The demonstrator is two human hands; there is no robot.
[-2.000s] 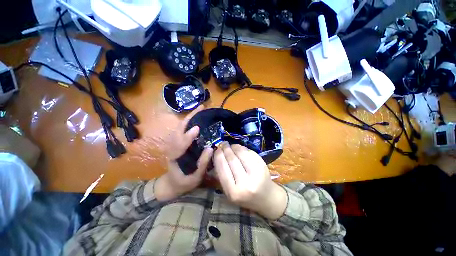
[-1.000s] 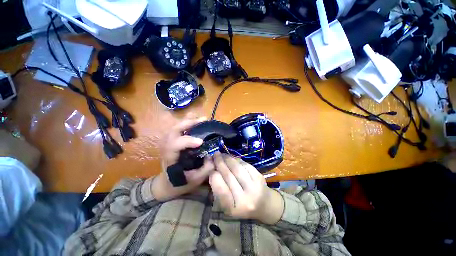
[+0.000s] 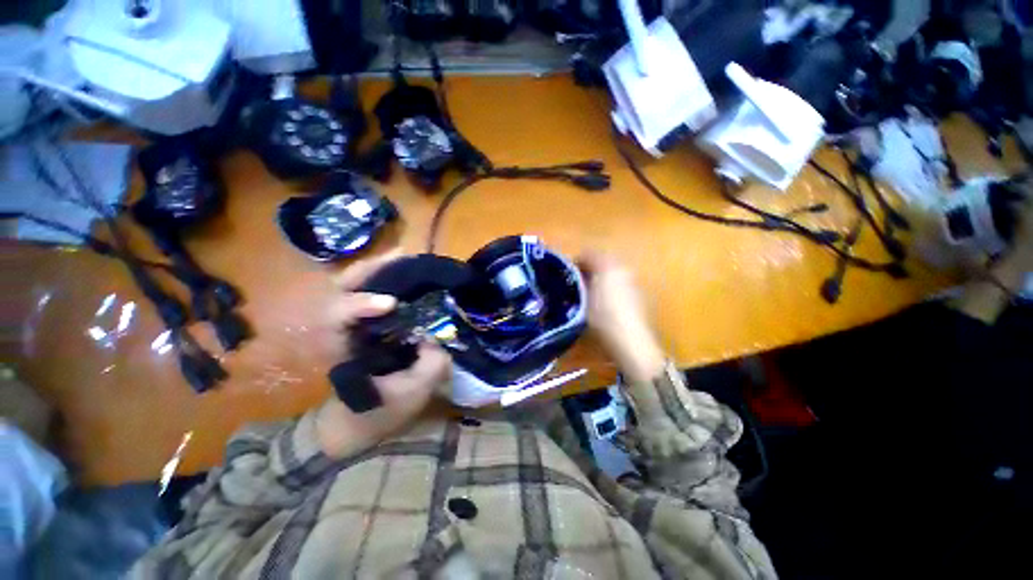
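My left hand [image 3: 397, 380] holds the black camera head shell [image 3: 413, 278], with a small board [image 3: 421, 317] facing up inside it. Thin coloured wires [image 3: 481, 321] run from the board to the open camera base housing [image 3: 557, 340]. The housing has a white rim and a black cavity with a silvery round part inside. My right hand [image 3: 617, 306] is blurred at the housing's right side, and its fingers are partly hidden, so its grip cannot be told.
Black modules with boards [image 3: 340, 221] and a faceplate with a ring of dots [image 3: 304, 134] lie behind. Pigtail cables [image 3: 181, 317] lie at left. White housings with antennas [image 3: 770, 130] stand back right. Another person's hand [image 3: 980, 215] is blurred at the right edge.
My right hand has left the board and wires and moved right to the housing's side. My left hand still holds the shell. The whole view has shifted, and bench items appear further left.
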